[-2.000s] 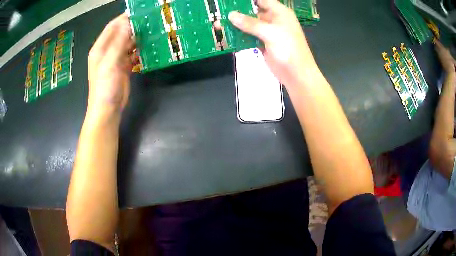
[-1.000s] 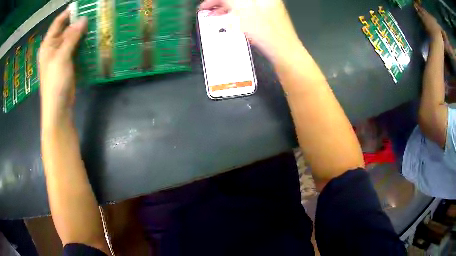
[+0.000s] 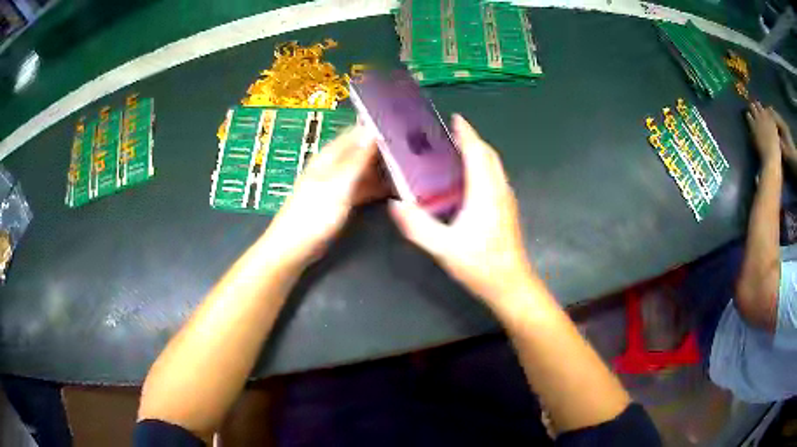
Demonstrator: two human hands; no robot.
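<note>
A smartphone (image 3: 411,144), its screen dark purple with a reddish lower end, is tilted above the bench. My right hand (image 3: 476,214) grips its lower right end between thumb and fingers. My left hand (image 3: 336,188) is at the phone's lower left side, its fingers partly hidden behind it; I cannot tell how firmly it touches. A green PCB panel (image 3: 284,150) lies on the bench left of the phone, its right part hidden by my left hand. A heap of loose orange flex circuits (image 3: 297,79) lies just beyond the panel.
A stack of PCB panels (image 3: 467,44) is at the far side. Fitted panels lie at left (image 3: 112,153) and right (image 3: 690,157). A clear bag (image 3: 10,218) is at the far left. Another person's arms (image 3: 762,201) and a red stool (image 3: 655,332) are at right.
The green panel my hands carried now lies on the bench. The phone is lifted off the bench and its screen has gone from white to dark. My left hand has moved right, to the phone.
</note>
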